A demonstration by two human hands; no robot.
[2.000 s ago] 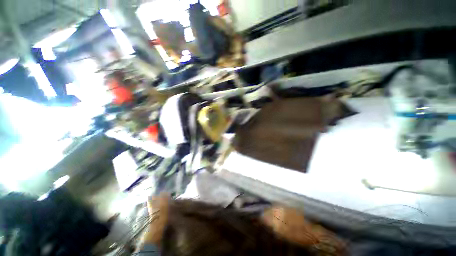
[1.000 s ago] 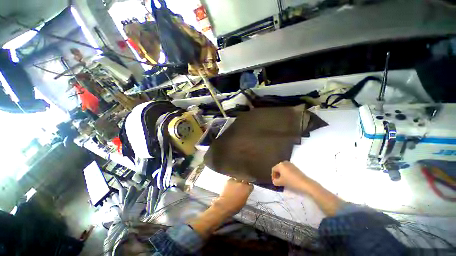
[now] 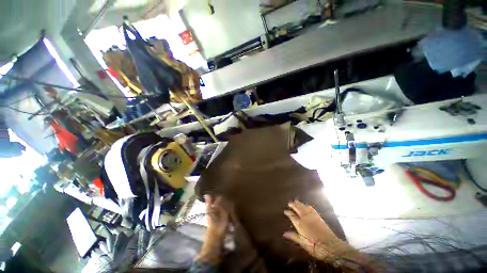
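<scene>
Brown cloth [image 3: 256, 181] lies flat on the white table left of the machine head, and its near end hangs over the table's front edge. My left hand [image 3: 216, 224] is at the cloth's left near edge; its fingers point away from me, and whether it grips is unclear. My right hand [image 3: 309, 226] lies on top of the cloth at the right, palm down with fingers spread. More brown cut pieces [image 3: 300, 139] show at the cloth's far right corner. The sewing machine [image 3: 416, 144] stands to the right, with a lamp glare below its needle end.
Scissors with red handles [image 3: 430, 186] lie under the machine arm. A yellow round device [image 3: 172, 161] and a black-and-white tape bundle [image 3: 124, 168] stand at the left. Light blue cloth [image 3: 454, 50] is heaped behind the machine. A thin metal rod [image 3: 337, 93] stands upright at the machine head.
The brown cloth now reaches farther toward me, over the table edge. My hands have opened and lie at its near part. The view has shifted right, showing more of the machine.
</scene>
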